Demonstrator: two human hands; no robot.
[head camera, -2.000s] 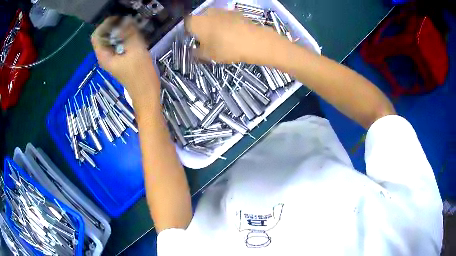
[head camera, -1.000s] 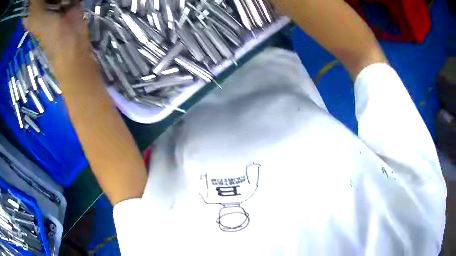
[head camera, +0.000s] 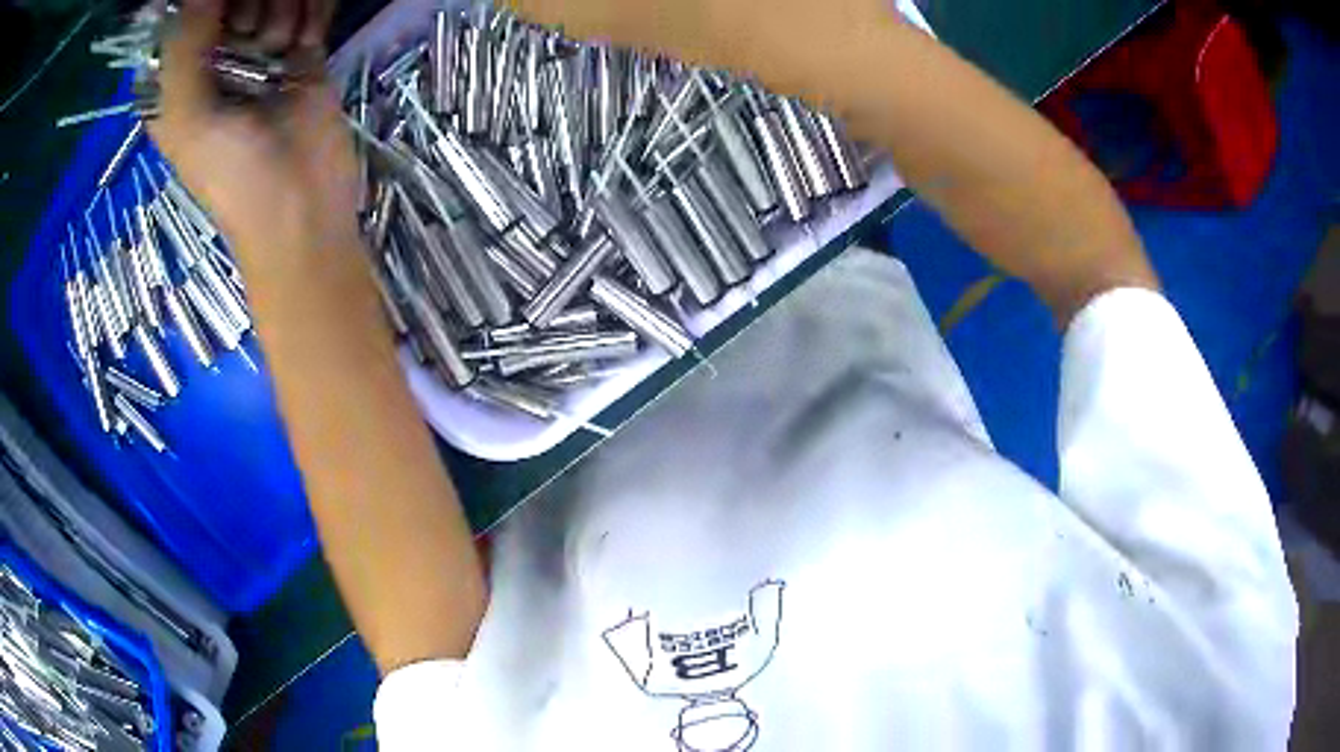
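My left hand (head camera: 253, 118) is at the upper left, partly cut off by the top edge. It is closed around a bundle of metal cylinders, with thin rods sticking out to its left. My bare right forearm reaches over the white tub (head camera: 507, 438) to the top edge; the right hand is beyond the picture. The tub is heaped with silver rod-ended cylinders (head camera: 632, 243). A blue tray (head camera: 221, 485) on the left holds more cylinders laid side by side in its upper part.
A blue basket (head camera: 125, 646) heaped with silver parts is at the lower left, beside whitish bins (head camera: 110, 536). The dark green bench (head camera: 1014, 33) has its front edge running diagonally. A red stool (head camera: 1227, 110) stands on the blue floor at the upper right.
The view swung down, then partly back. My right hand has gone from above the tub to beyond the top edge. The left hand's cylinder bundle shows more clearly now.
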